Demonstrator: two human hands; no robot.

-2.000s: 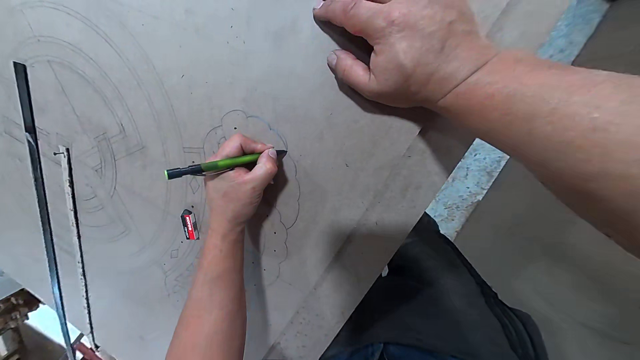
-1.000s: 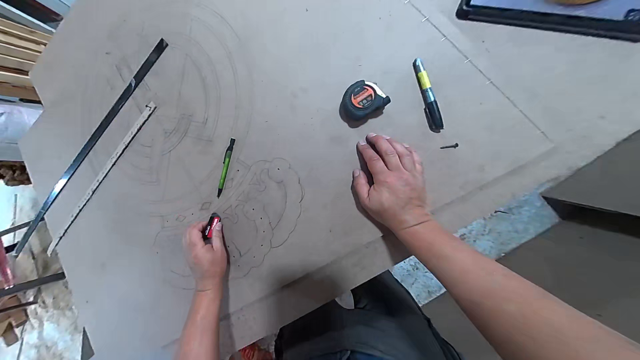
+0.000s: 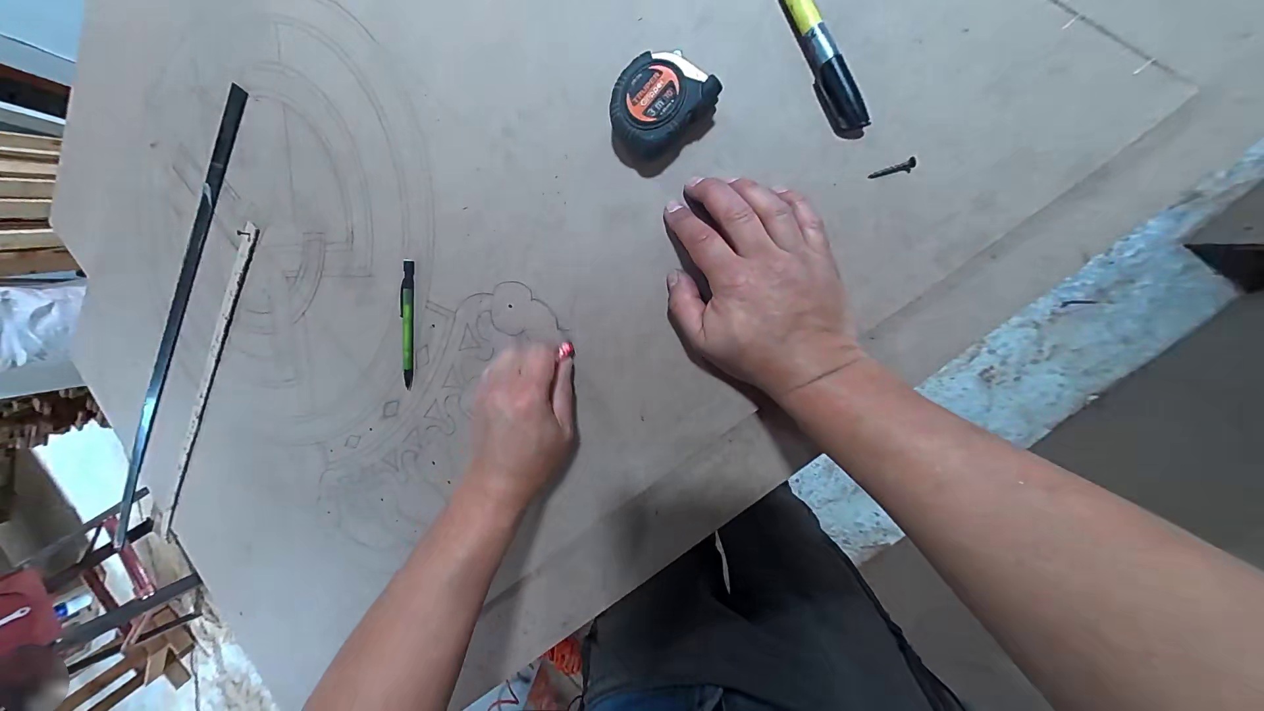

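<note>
My left hand point(image 3: 523, 410), a little blurred, pinches a small red and black eraser point(image 3: 565, 352) over the scalloped edge of a pencil drawing point(image 3: 390, 408) on a large greyish-brown board point(image 3: 632, 553). Part of the drawing is hidden under that hand. Left of it lies a green mechanical pencil point(image 3: 408, 331), its dark tip towards me. My right hand point(image 3: 765, 281) rests on the board with fingers slightly bent, holding nothing. Just above its fingers is a black and orange tape measure point(image 3: 654, 99).
A black and yellow marker point(image 3: 834, 84) and a dark screw point(image 3: 894, 168) lie at the upper right. On the left are a dark metal strip point(image 3: 183, 306) and a thin pale strip point(image 3: 212, 375). Wood pieces point(image 3: 28, 193) stand beyond the board's left edge.
The green pencil, in my left hand two seconds ago, now lies on the board. My left hand has taken up the eraser and moved with it to the drawing's scalloped edge. The view has shifted.
</note>
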